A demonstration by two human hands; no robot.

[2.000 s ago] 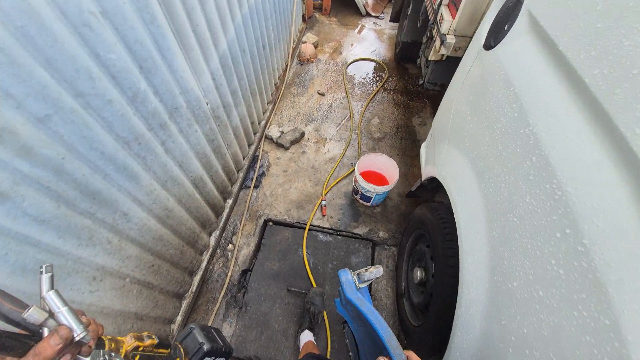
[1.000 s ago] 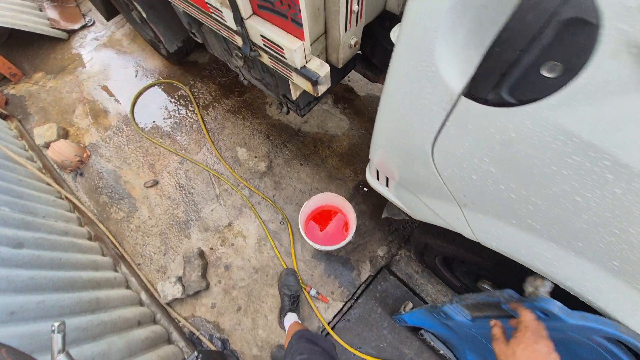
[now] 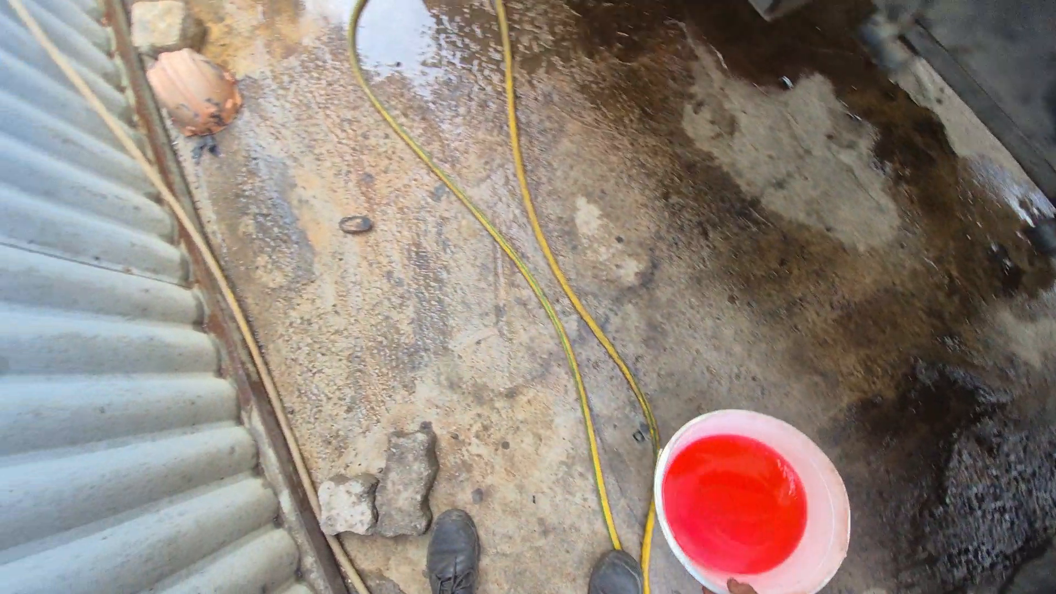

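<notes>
A white plastic bucket with red liquid in it is at the lower right. Fingertips of one of my hands show at its near rim at the bottom edge; the rest of that hand is out of frame. They look like my right hand's, touching the rim, but the grip is hidden. My left hand is not in view. A yellow hose lies in a long loop on the wet concrete, passing just left of the bucket.
Corrugated metal sheeting runs along the left, with a thin tan hose at its foot. Broken concrete pieces lie near my shoes. A stone and a terracotta-coloured piece lie upper left.
My right hand was at the blue object by the white vehicle one second ago; fingertips now show at the bucket's rim. The view has moved forward and down, and the blue object has left it.
</notes>
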